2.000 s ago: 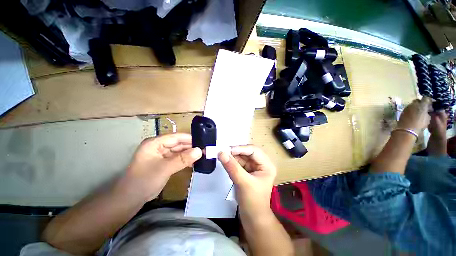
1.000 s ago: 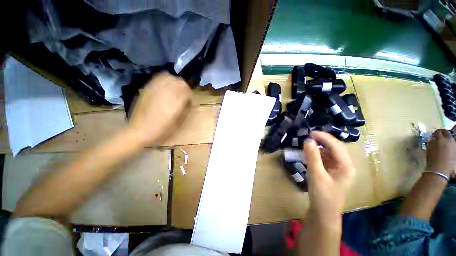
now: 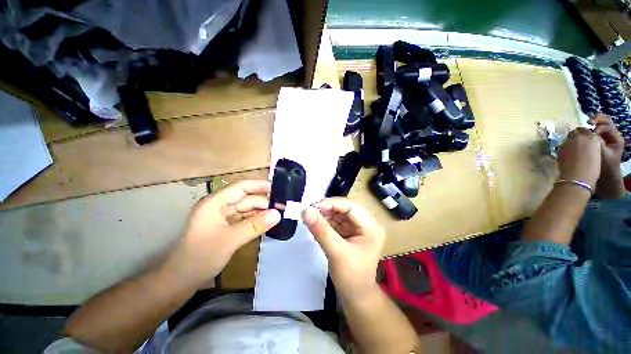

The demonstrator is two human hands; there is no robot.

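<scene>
My left hand (image 3: 232, 221) holds a black oblong unit (image 3: 287, 183) upright over the long white label sheet (image 3: 294, 266). My right hand (image 3: 344, 238) pinches the right end of a small white label (image 3: 293, 209), whose left part lies against the middle of the unit. A loose pile of black units with white bands (image 3: 415, 114) lies right of the sheet. One black unit (image 3: 344, 173) lies beside the sheet's right edge, just beyond my right hand. Another black unit (image 3: 139, 116) sticks out at the edge of the carton.
The open brown carton (image 3: 315, 34) with grey-white wrapping (image 3: 173, 21) is upper left. White paper (image 3: 21, 145) lies far left. A person's hands (image 3: 581, 155) work at far right, near rows of black units (image 3: 584, 90). A red plastic stool (image 3: 436, 290) stands below the bench edge.
My left hand has come back from the carton and now holds a black unit. My right hand has moved left from the pile and holds a label against that unit.
</scene>
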